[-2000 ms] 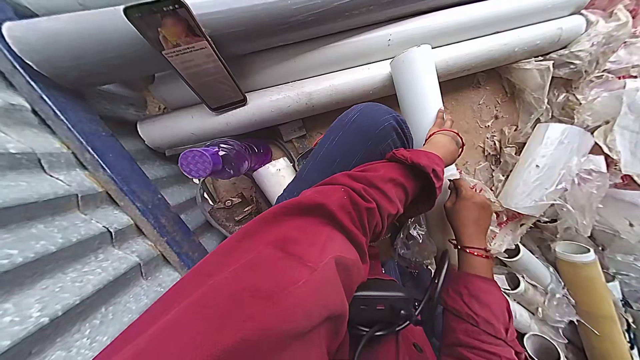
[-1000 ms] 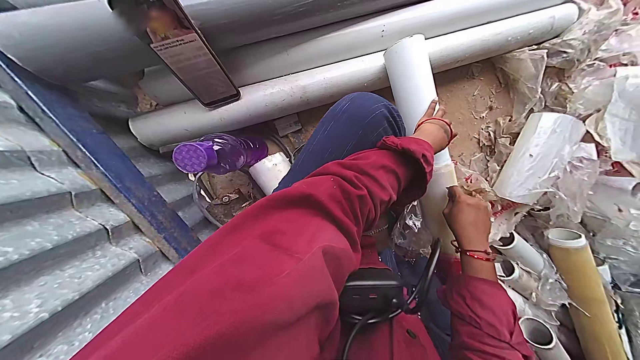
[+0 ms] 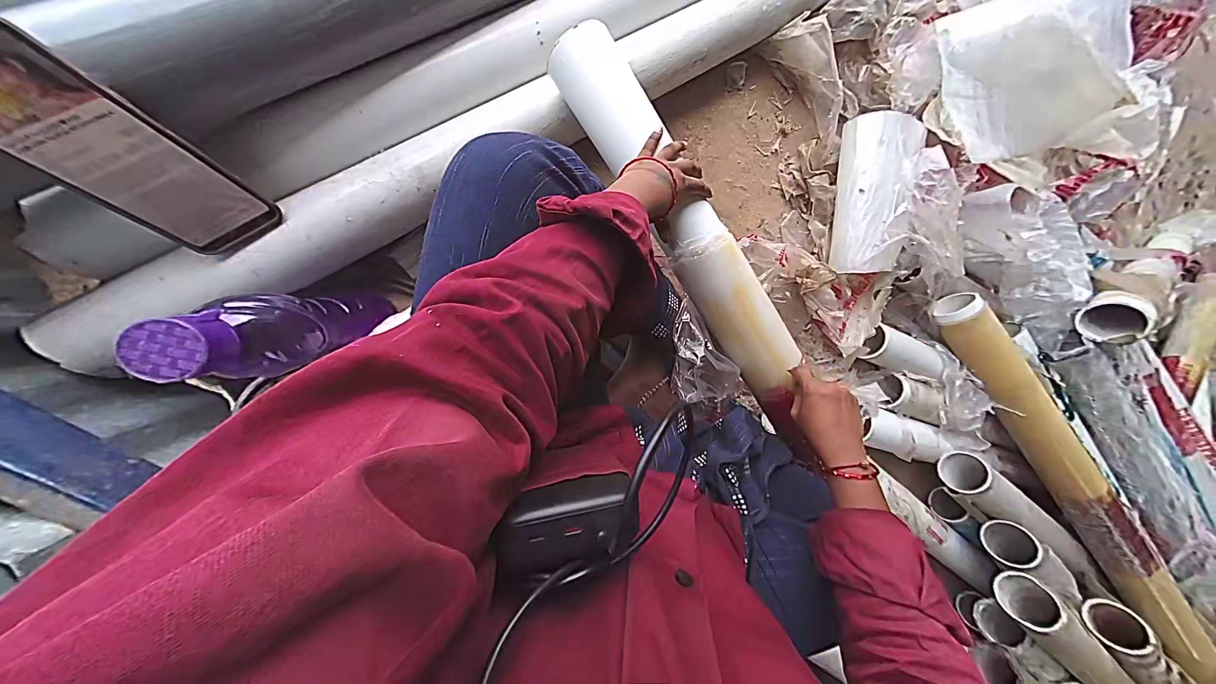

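Note:
A white tube lies slanted across the middle of the head view, its upper end over long pale pipes. Its lower end meets a cream-yellow tube at a ragged rim; whether one sits inside the other I cannot tell. My left hand is wrapped over the white tube just above that rim, fingers on its far side. Lower down, my right hand grips the yellowish tube near a dark red part, the fingers partly hidden. Clear crumpled plastic film hangs beside the yellowish tube.
Long grey and white pipes lie at the upper left, under a phone. A purple bottle is left of my knee. Torn plastic wrap and several open-ended tubes crowd the right. A black device with a cable rests against my body.
My right hand has moved down along the tube, away from my left hand, and more of the yellowish tube shows between them. My left hand stays on the white tube.

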